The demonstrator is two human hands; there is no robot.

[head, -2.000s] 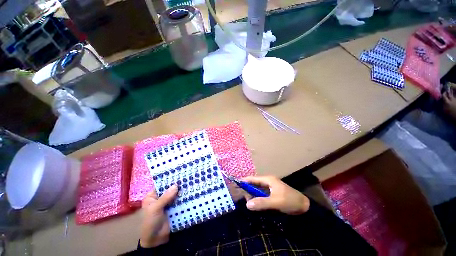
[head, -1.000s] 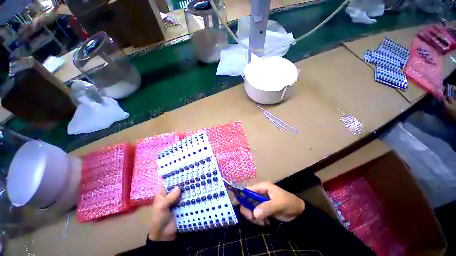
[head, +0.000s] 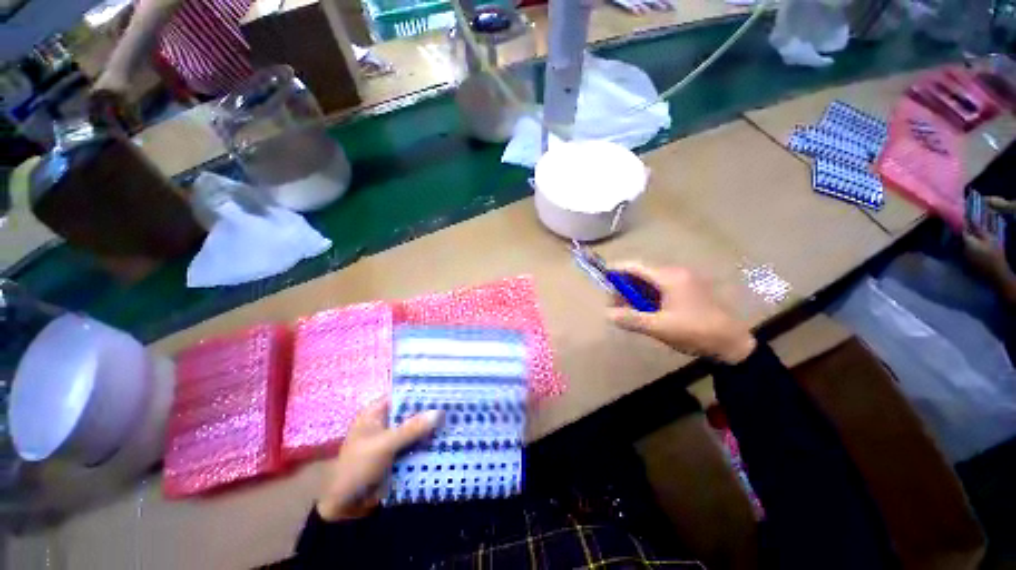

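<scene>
My left hand (head: pixel 365 459) holds a white circuit board panel (head: pixel 459 445) with rows of dark dots by its left edge, thumb on top. The panel is blurred and lies over a flat sheet of pink bubble wrap (head: pixel 540 334). My right hand (head: pixel 680 312) holds blue-handled nippers (head: pixel 633 290) over the cardboard, their jaws pointing at the thin white sticks (head: pixel 582 256) in front of the white tub (head: pixel 590 189). The nippers are away from the panel. Whether a stick is in the jaws cannot be told.
Pink-wrapped stacks (head: pixel 334 379) and a white container (head: pixel 78 390) stand at left. A green belt (head: pixel 412 167) carries clear jars (head: pixel 292 150) and white bags (head: pixel 251 239). Neighbour's boards (head: pixel 849 145) lie at far right, near a person's hand. An open cardboard box (head: pixel 902 445) is at lower right.
My right hand has moved the nippers from the panel's right edge up and right toward the tub. The panel has turned more upright. Jars and bags on the belt have shifted right.
</scene>
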